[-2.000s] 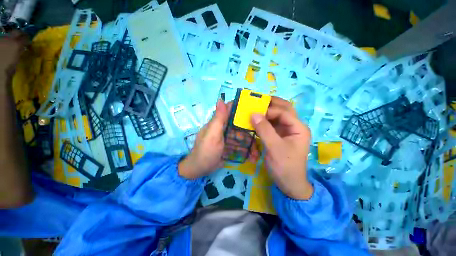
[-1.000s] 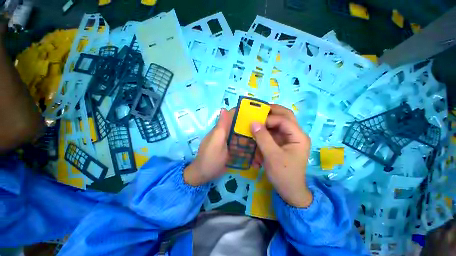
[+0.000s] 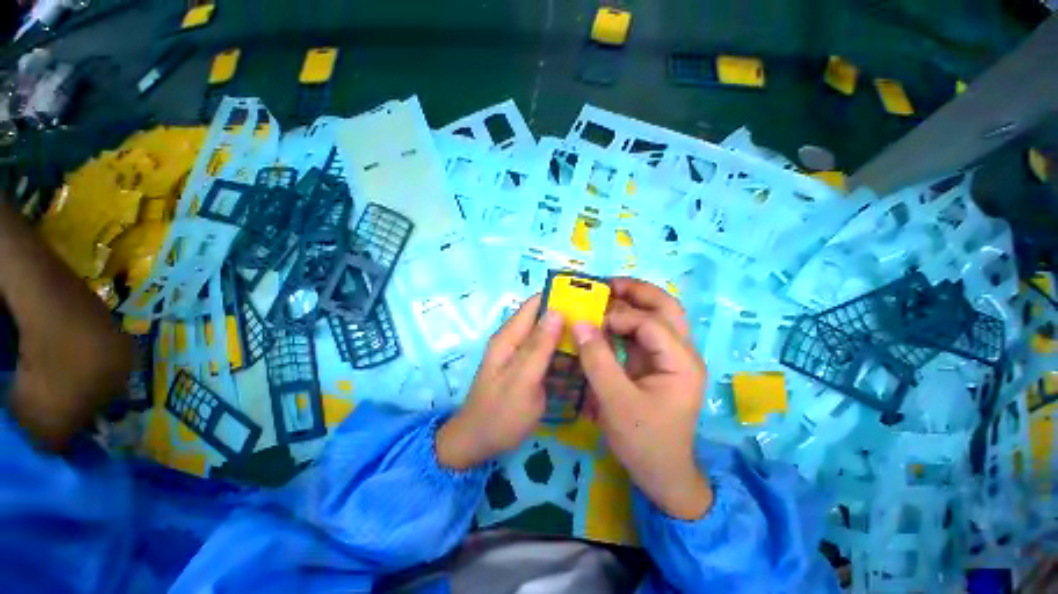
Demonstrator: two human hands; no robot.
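A dark front housing is held upright between my two bare hands in the middle of the view. A yellow adhesive piece lies flat over its upper end, with its small slot near the top edge. My left hand grips the housing from the left side, its thumb at the yellow piece's lower left. My right hand holds the right side, its thumb on the yellow piece's lower edge and its fingers bent behind. The housing's lower end is partly hidden by the hands.
Punched pale backing sheets spread around my hands. Tangled housings lie left, and another pile right. Loose yellow pieces are heaped far left, beside another person's arm. Yellow-ended housings lie on the dark belt. A grey post slants upper right.
The view has tilted up, showing more of the belt. The yellow piece sits more squarely over the housing's end, and my left thumb has moved onto its lower edge. The neighbour's arm has shifted lower.
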